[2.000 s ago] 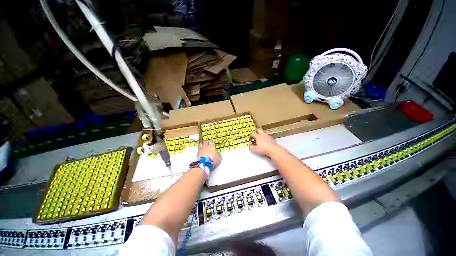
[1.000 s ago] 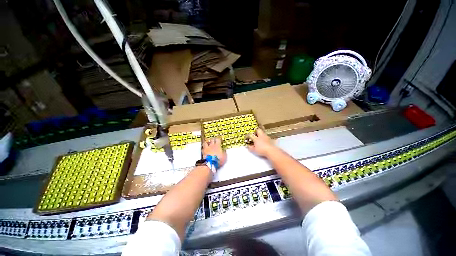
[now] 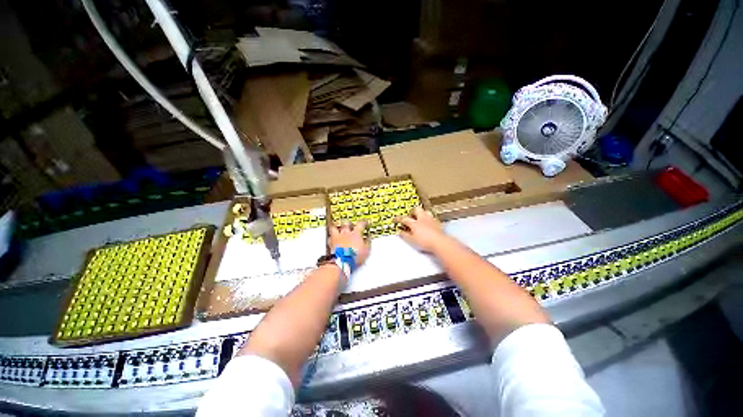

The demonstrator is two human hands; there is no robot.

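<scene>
The right-hand tray (image 3: 383, 279) is a shallow cardboard box with rows of yellow transformers (image 3: 376, 199) at its far end and bare white liner nearer. My left hand (image 3: 349, 241) lies at the near edge of the rows, left side, with a blue band at the wrist. My right hand (image 3: 420, 229) is at the right end of the same rows, fingertips on the yellow blocks. Whether either hand grips a block is too small to tell. The glue dispenser (image 3: 260, 213) hangs over the middle tray (image 3: 244, 303), left of my hands.
A full left tray (image 3: 134, 285) stands at the left. PCB panels (image 3: 167, 363) run along the near track, with yellow blocks on those at right. A pale hose (image 3: 195, 69) comes down from above. A fan (image 3: 551, 128), a red bin (image 3: 682, 187) and stacked cardboard (image 3: 281, 98) are behind.
My right hand has shifted slightly left along the rows. My left hand stays near the same place. The panels have moved slightly to the right in view.
</scene>
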